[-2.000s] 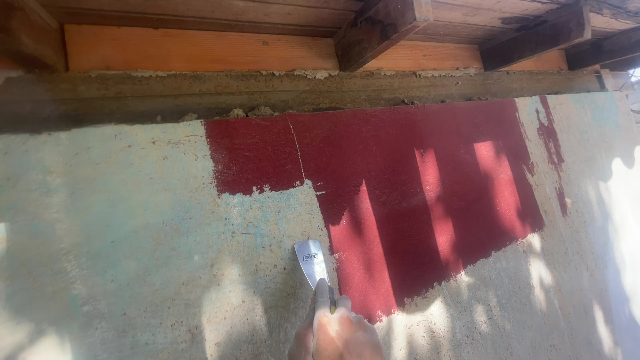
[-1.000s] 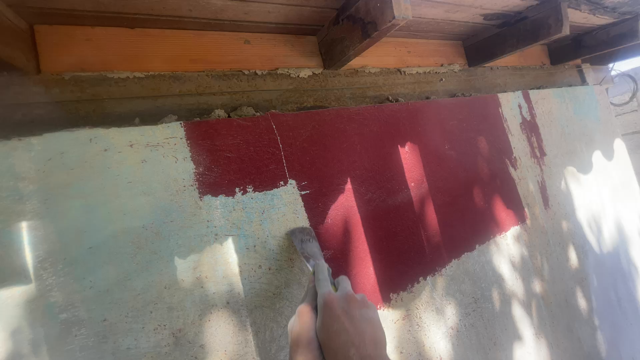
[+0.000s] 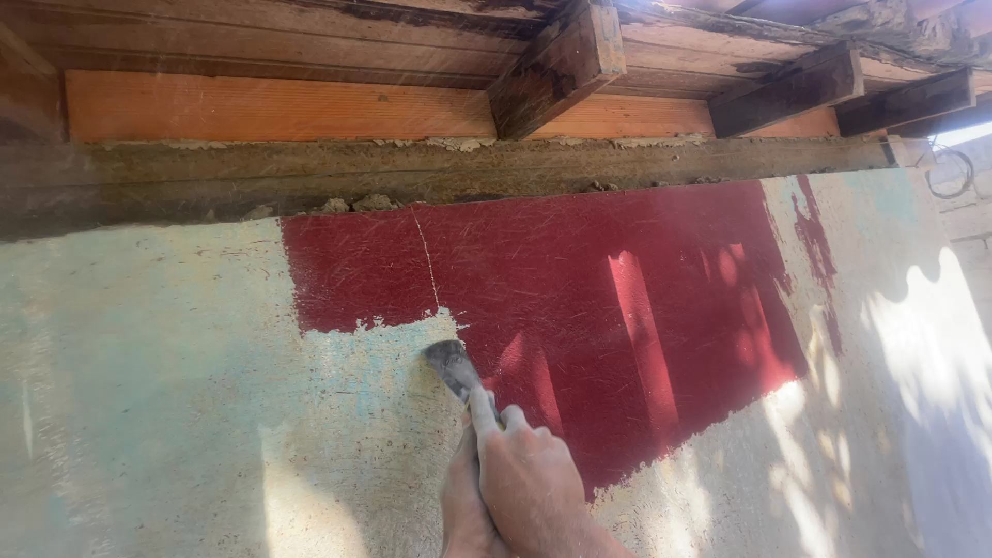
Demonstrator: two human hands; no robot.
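My right hand (image 3: 531, 465) is closed round the handle of a metal putty knife (image 3: 455, 368), one finger stretched along it toward the blade. Pressed beside it on the lower left, my left hand (image 3: 467, 496) also grips the handle, most of which the fingers hide. The blade's edge meets the wall (image 3: 364, 411) at the left border of the dark red paint (image 3: 542, 294), just under the corner where the red steps down. Pale plaster with bluish traces surrounds the red, and a thin crack (image 3: 426, 256) runs down through its upper part.
Above the wall runs a rough ledge (image 3: 310, 174) with crumbs of debris. Orange-brown boards (image 3: 287, 108) and dark rafter ends (image 3: 562, 74) jut out overhead. A thin red streak (image 3: 815, 248) marks the plaster at right, and a coiled wire (image 3: 952, 172) hangs at the far right.
The putty knife has moved up along the left edge of the red paint, nearer its inner corner. Its blade now leans more to the left. Both hands have moved with it.
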